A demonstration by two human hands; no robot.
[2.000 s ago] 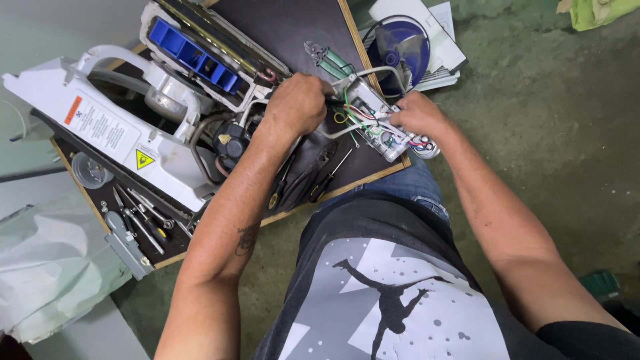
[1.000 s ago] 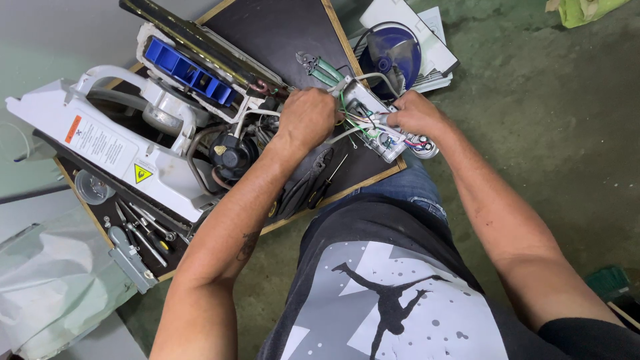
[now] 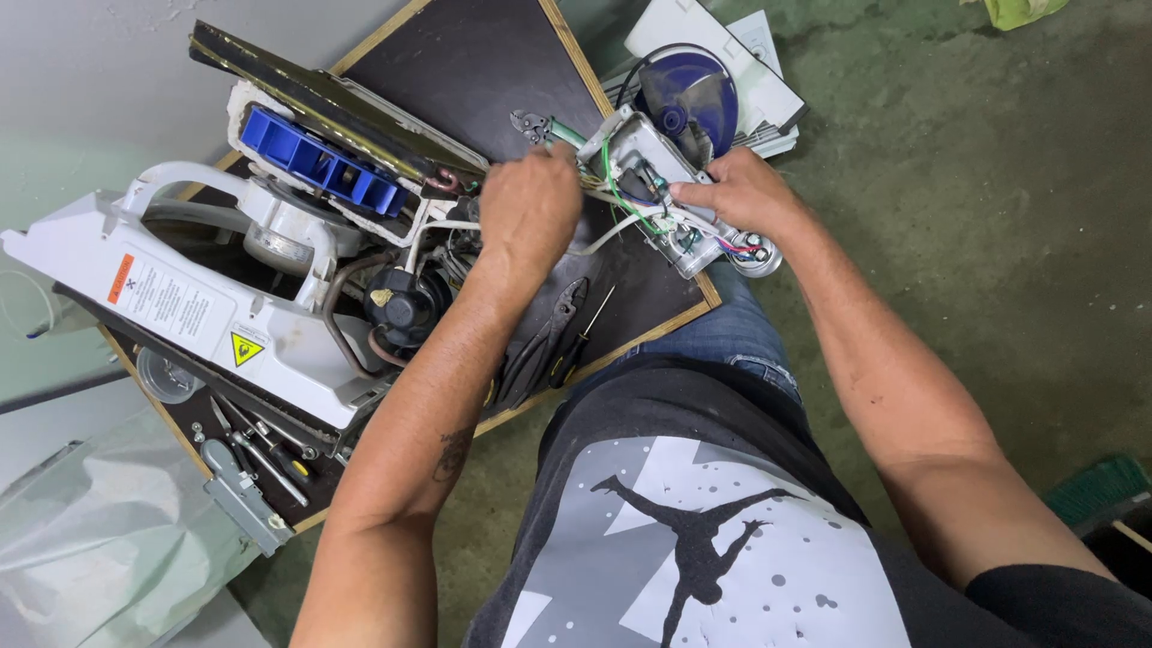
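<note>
My right hand [image 3: 751, 193] grips the edge of an open metal electrical control box [image 3: 652, 148], its thumb by the wires inside. A bundle of white, green and other wires [image 3: 630, 211] runs from the box toward my left hand [image 3: 531, 198]. That hand is closed beside the bundle, its fingertips hidden; whether it holds a wire cannot be told. Left of it stands a partly dismantled air-conditioner unit with a white housing [image 3: 171, 297], a blue fan wheel [image 3: 319, 162] and a black-capped compressor [image 3: 405, 301]. Green-handled crimping pliers [image 3: 544, 129] lie behind the box.
Pliers [image 3: 549, 337] and a screwdriver [image 3: 576, 351] lie on the dark wood-edged table [image 3: 661, 326] near my body. More hand tools [image 3: 270, 454] and a clear plastic cup [image 3: 169, 373] are at its left corner. Beyond the right edge are a blue fan [image 3: 688, 99] and white panels [image 3: 711, 45].
My left hand has shifted slightly relative to the wires, staying between the unit and the box. My right hand remains at the control box.
</note>
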